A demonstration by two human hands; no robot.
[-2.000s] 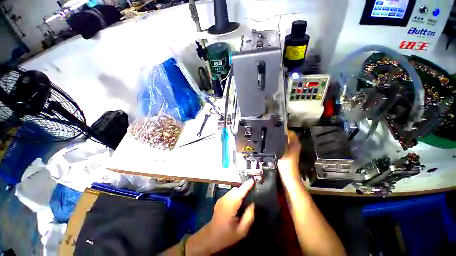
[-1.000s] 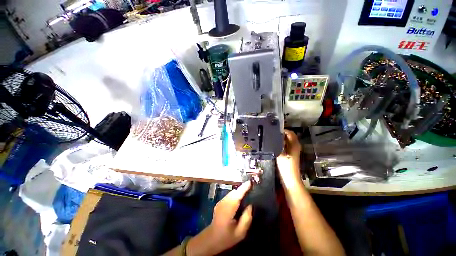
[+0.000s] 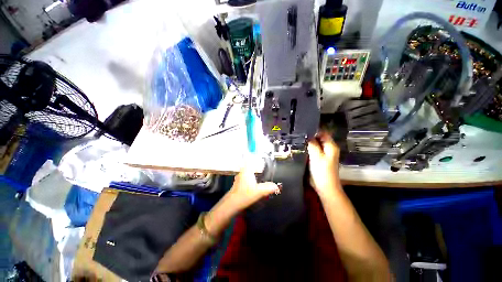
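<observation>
A dark garment piece hangs from under the button sewing machine head down to my lap. My left hand is at its left edge, thumb on the cloth beside a small shiny button; the fingers are partly hidden. My right hand holds the cloth's right side, close to the right of the machine head. The presser parts are low on the head, just above the cloth.
A turquoise tool stands left of the head. A bag of buttons lies on the table. The feeder arm and button bowl are at right. A dark stack lies lower left; a black fan is at far left.
My left hand has moved back from the presser area, leftward and slightly up in view. The cloth below the head shows more. The view has tilted down. The feeder arm swung left, then back right.
</observation>
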